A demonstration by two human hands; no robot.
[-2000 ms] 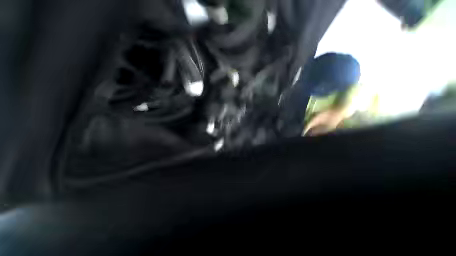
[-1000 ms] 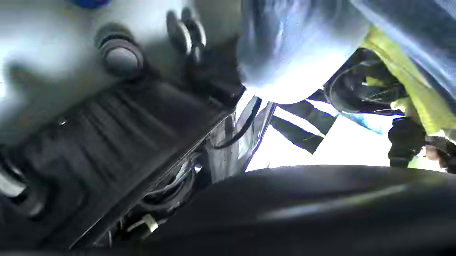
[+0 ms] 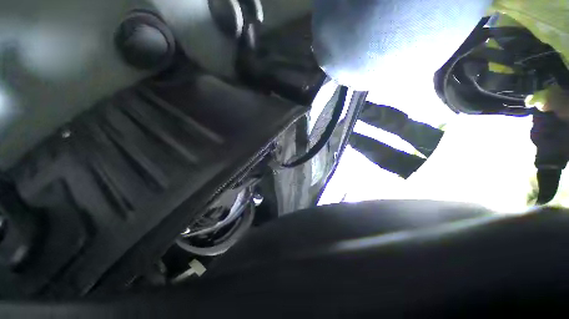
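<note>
A black ribbed case lies tilted across the left and middle of the view. Its zipper edge runs diagonally. In its opening are black and silvery rounded pieces and a small pale tab. A thin black cable or strap curves at the upper end of the opening, over a greyish lining. A wide, smooth black shape fills the bottom of the view; I cannot tell what it is. Neither of my hands can be made out.
Caster wheels stand on the case's outer side, by the grey floor. Blue-grey cloth hangs at top centre. At the upper right are a person's yellow-green sleeve and a black strapped unit. Dark bands cross a glaring white area.
The case, its wheels and the blue-grey cloth have shifted slightly upward in view. The black strapped unit has moved right and up. Two seconds ago the case's inside filled the view, blurred.
</note>
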